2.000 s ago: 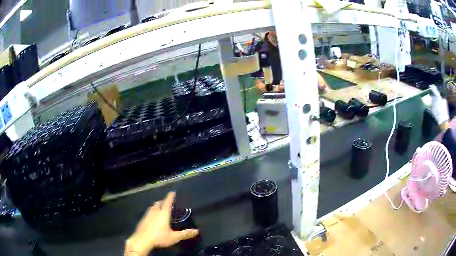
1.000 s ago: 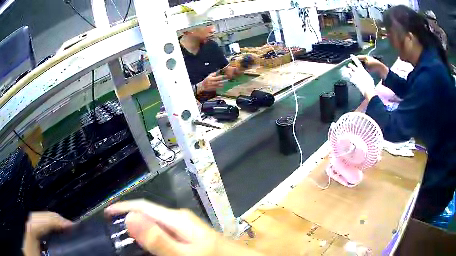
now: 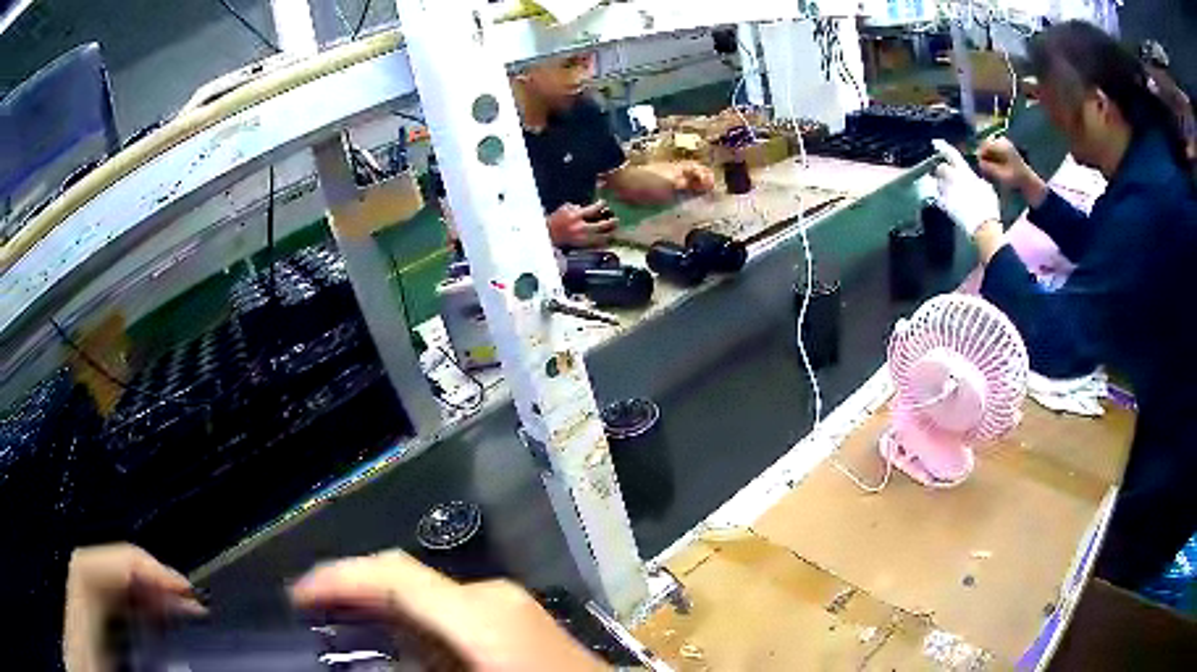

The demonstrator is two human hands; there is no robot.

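Observation:
A dark cylindrical unit (image 3: pixel 256 633) lies on its side between my two hands at the bottom left, blurred and partly cut off by the lower edge. My left hand (image 3: pixel 118 604) grips its left end. My right hand (image 3: pixel 440 610) grips its right end, where pale streaks of reflection show. Another black unit (image 3: pixel 450 525) stands on the dark conveyor belt (image 3: pixel 735 407) just beyond my right hand. A further unit (image 3: pixel 639 460) stands on the belt, partly behind the metal upright. The black tray (image 3: pixel 578 624) shows only at a corner beside my right wrist.
The white metal upright (image 3: pixel 519 276) rises right of my hands. A pink fan (image 3: pixel 956 381) stands on the cardboard (image 3: pixel 853 565), with a white cord (image 3: pixel 810 328). Several units lie across the belt. Black tray stacks (image 3: pixel 236 381) are at left. Two people work beyond and at right.
Since one second ago the view has shifted slightly and two units now show on the near belt around the upright. My hands still hold the sideways unit, now lower in view.

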